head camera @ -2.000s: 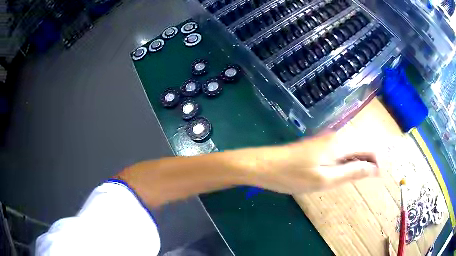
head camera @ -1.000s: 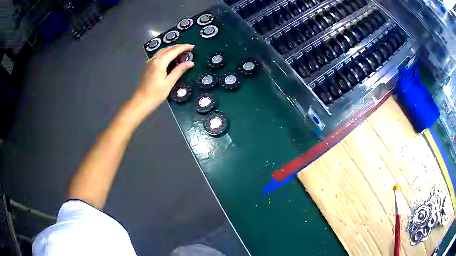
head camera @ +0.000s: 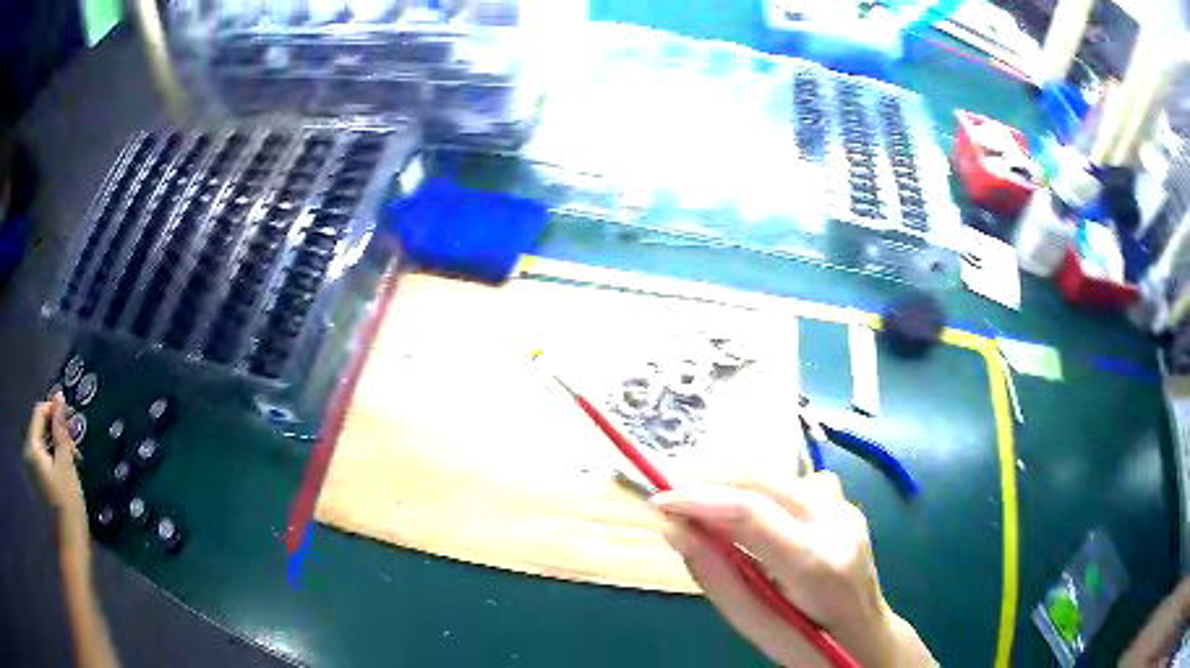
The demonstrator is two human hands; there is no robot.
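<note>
My right hand point(head camera: 796, 555) holds a red-handled brush point(head camera: 620, 441) over the cardboard sheet point(head camera: 450, 502), its pale, yellow-tipped end point(head camera: 539, 355) pointing up and left. A short silvery tip point(head camera: 633, 483) shows beside my fingers; its tool is hidden. Loose silvery metal rings point(head camera: 672, 405) lie in a pile beyond the brush. My left hand point(head camera: 52, 450) is small at the far left edge, its fingers by a pale-rimmed disc point(head camera: 77, 428); whether it grips anything is unclear. Several black round parts with silver centres point(head camera: 167, 530) lie near it on the green mat.
A clear tray of black parts point(head camera: 222, 242) stands upper left, beside a blue cloth-like block point(head camera: 476, 232). Blue-handled pliers point(head camera: 872, 457) and a plain black disc point(head camera: 911, 321) lie right of the cardboard. A bag with green contents point(head camera: 1077, 607) and part of an arm point(head camera: 1159, 637) show far right.
The view has swung right across the bench. My right hand has come into view holding the red brush, which lay on the cardboard before. My left hand now appears at the far left edge.
</note>
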